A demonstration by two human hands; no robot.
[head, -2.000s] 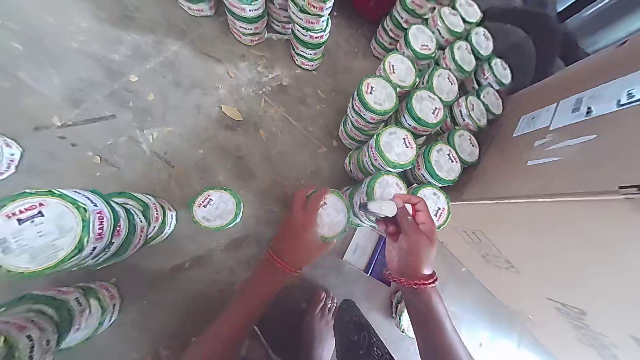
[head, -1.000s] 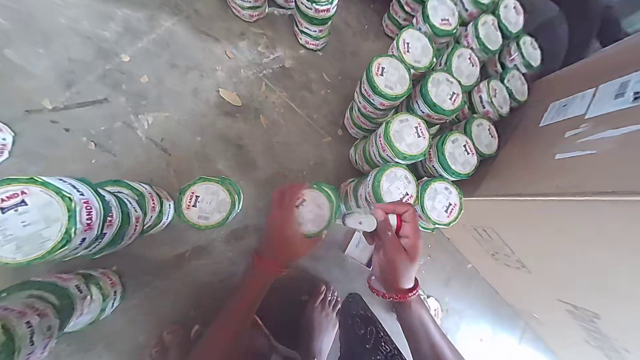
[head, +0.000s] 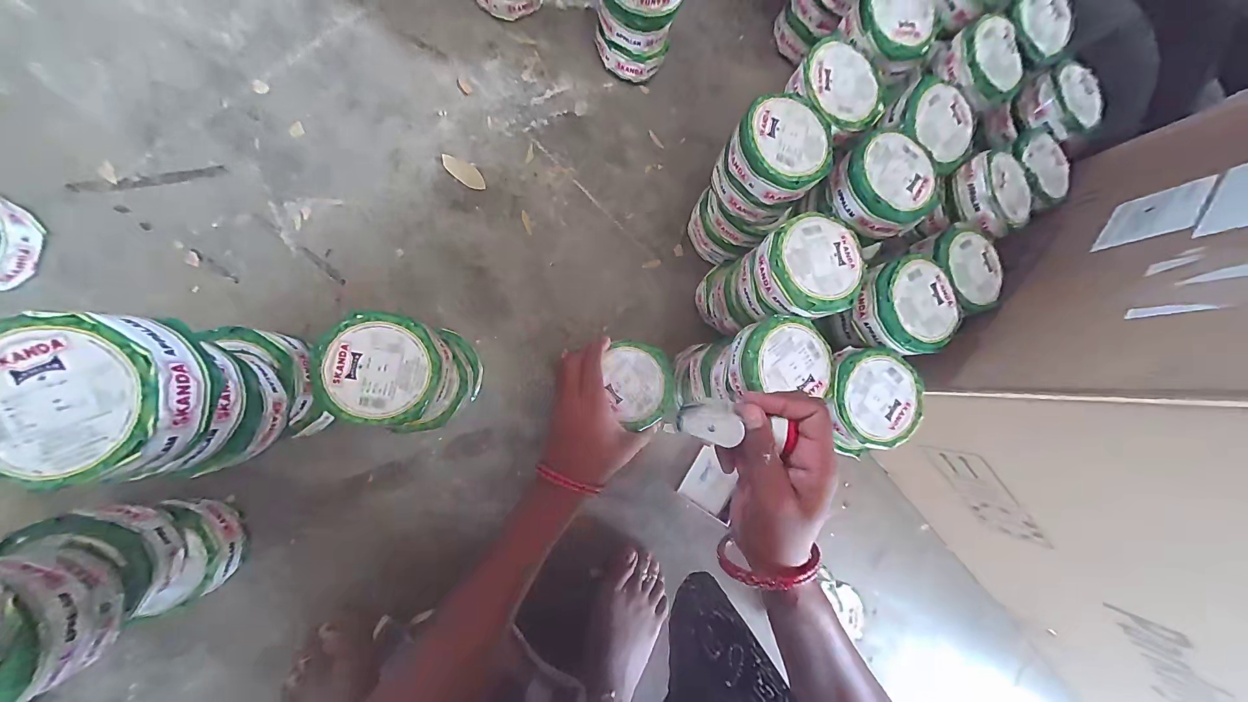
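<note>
My left hand point(head: 592, 419) lies along the left side of a round Skanda appalam packet point(head: 636, 386) with a green rim; how firmly it grips is unclear. My right hand point(head: 783, 468) pinches a small whitish, flat, rounded object point(head: 711, 425) between thumb and fingers, just right of that packet. Something white with a red band also shows among the right fingers. Close behind the right hand stands a stack of the same packets point(head: 792, 359). Another stack point(head: 378, 370) stands to the left, apart from my left hand.
Several tall packet stacks point(head: 817, 255) crowd the upper right beside a large cardboard box point(head: 1092, 468). More stacks stand at the left point(head: 73, 395) and lower left point(head: 127, 561). A dry leaf point(head: 462, 172) lies on the concrete floor point(head: 390, 224). My bare foot point(head: 632, 619) is below my hands.
The separate stack left of my left hand showed a single packet top two seconds ago and now shows several packets. Both hands remain near the same packet position.
</note>
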